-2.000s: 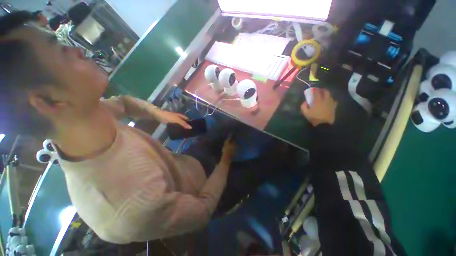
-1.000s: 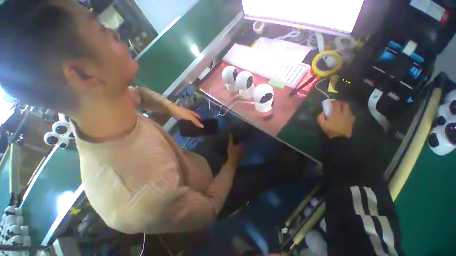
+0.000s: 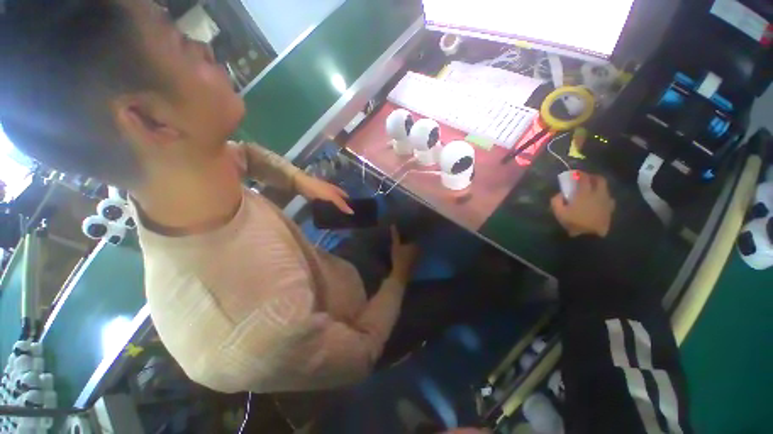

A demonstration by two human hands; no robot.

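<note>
My right hand, bare with a black striped sleeve, rests over a small white computer mouse, which shows a red light. Three white dome-head cameras stand upright in a row on the pink mat, with thin white cables. A large bright monitor stands behind the white keyboard. At the bottom edge, a sliver of skin may be my left hand; it is cut off, and its fingers are hidden.
A seated person on the left holds a dark smartphone. A yellow ring and a dark-handled tool lie right of the keyboard. A black box with blue items stands behind a pale rail. Loose cameras lie at right.
The view has shifted, so the desk, cameras and person appear further right. My right hand stays on the mouse. The sliver of skin now shows at the bottom edge.
</note>
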